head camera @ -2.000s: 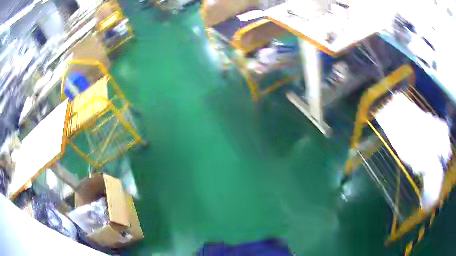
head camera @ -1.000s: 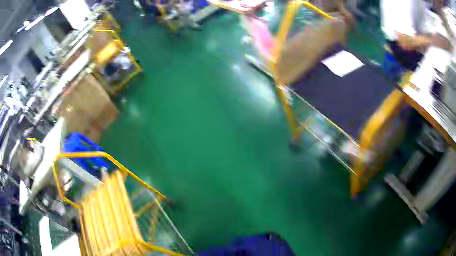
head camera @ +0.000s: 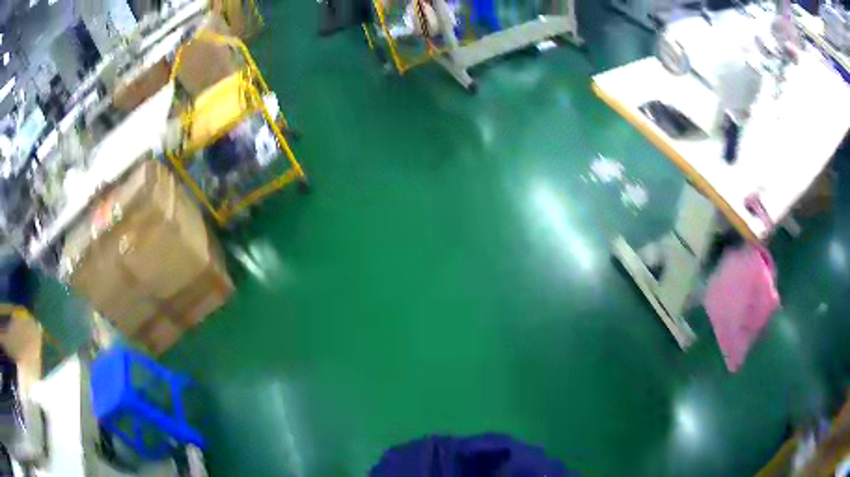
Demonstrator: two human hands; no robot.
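Note:
Neither of my hands is in the picture. Nearest in front of me is the green floor (head camera: pixel 401 307), with bright light reflections on it. Dark navy cloth (head camera: pixel 471 456) shows at the bottom middle edge, cut off by the frame; I cannot tell whether it is clothing or something carried. The view is somewhat blurred.
Left: a large cardboard box (head camera: pixel 149 256), a blue stool (head camera: pixel 140 401) and a yellow-framed trolley (head camera: pixel 224 121). Right: a white sewing table (head camera: pixel 652 88) with pink cloth (head camera: pixel 741 298) hanging off its corner. White scraps (head camera: pixel 610 170) lie on the floor. Another table's foot (head camera: pixel 513 45) stands ahead.
My view has moved forward along the aisle. The trolley with dark cloth and the person at the right have left view; the cardboard box and blue stool are nearer.

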